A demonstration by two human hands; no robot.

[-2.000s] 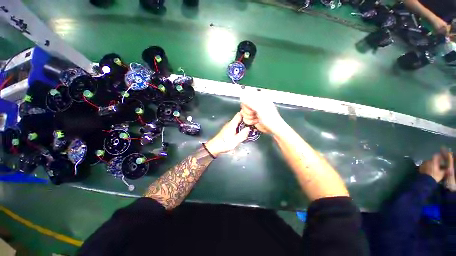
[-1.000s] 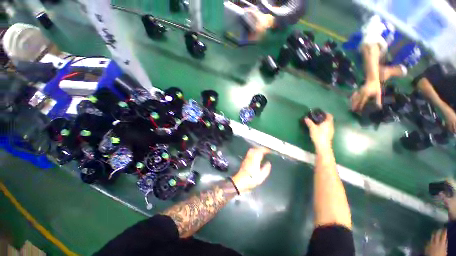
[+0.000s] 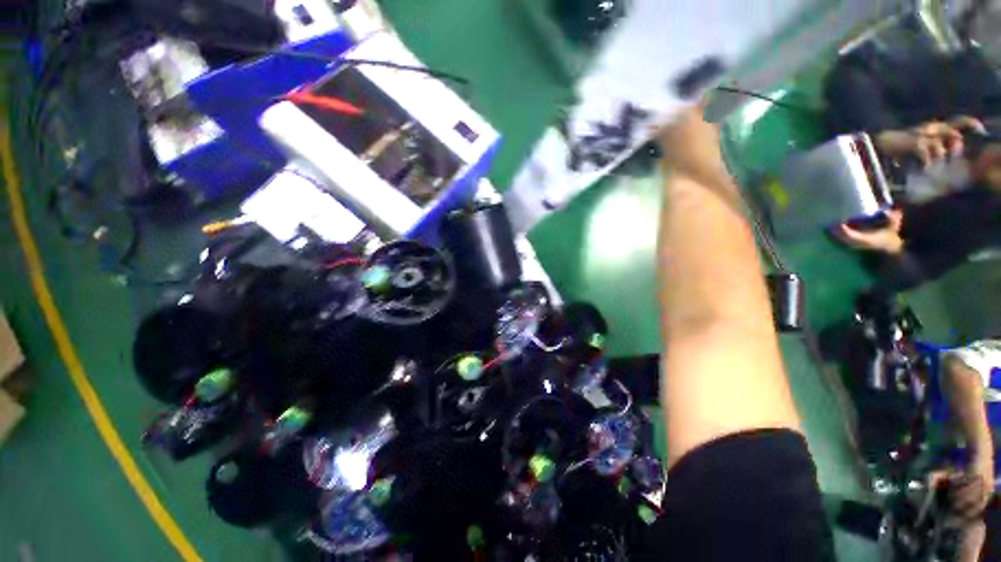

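Observation:
A large pile of unfinished units, black round housings (image 3: 408,274) with wires and green-tipped parts, fills the lower left and middle. Silvery-blue circuit boards (image 3: 353,467) lie among them. My right arm reaches up past the pile's right side. My right hand (image 3: 686,130) is at the edge of a pale metal beam; its fingers are hidden behind the beam, so what it holds does not show. My left hand is not in view.
A blue and white bin (image 3: 379,137) stands behind the pile. The pale beam (image 3: 659,82) slants across the top. A plain black can (image 3: 786,302) stands right of my arm. Co-workers are at the right, one holding a grey box (image 3: 829,192). The floor has a yellow line.
The view has swung left, closer over the pile and bin. My right hand has moved from the green line surface with a black part to the beam. My left hand has left the picture.

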